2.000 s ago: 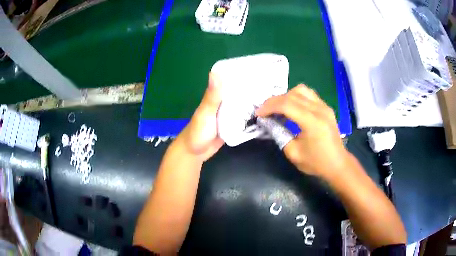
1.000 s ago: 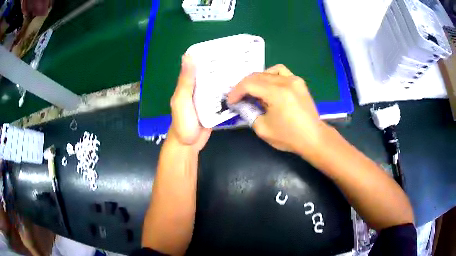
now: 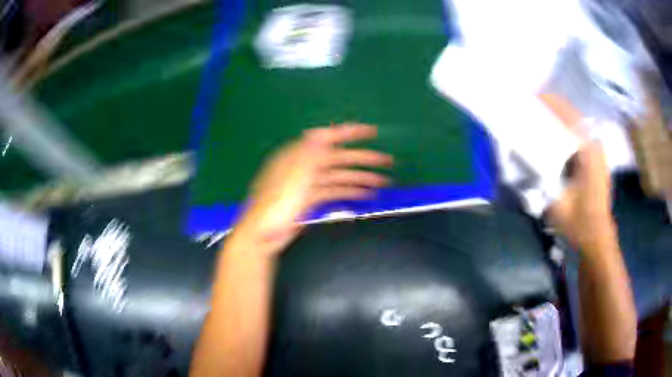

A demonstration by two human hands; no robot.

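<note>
The frame is blurred by motion. My left hand [image 3: 317,180] is empty, with its fingers apart, over the near part of the blue-edged green board [image 3: 413,96]. My right hand [image 3: 586,191] is at the right and grips a white plastic housing [image 3: 508,110], which is tilted beside the stacked housings [image 3: 600,70]. Its far edge overlaps the board's right border. The finger wrap cannot be made out. Another white housing [image 3: 303,37] lies on the far part of the board.
An open unit with a circuit board [image 3: 526,340] lies at the lower right. Several C-shaped clips [image 3: 429,331] lie on the dark bench near me. A pile of clips [image 3: 107,261] and a white block of housings [image 3: 22,239] are at the left. Brown cardboard [image 3: 654,147] stands at the far right.
My right hand has moved right, carrying the housing off the middle of the board. My left hand has let go of it and opened. The view has shifted, showing more of the lower-right unit.
</note>
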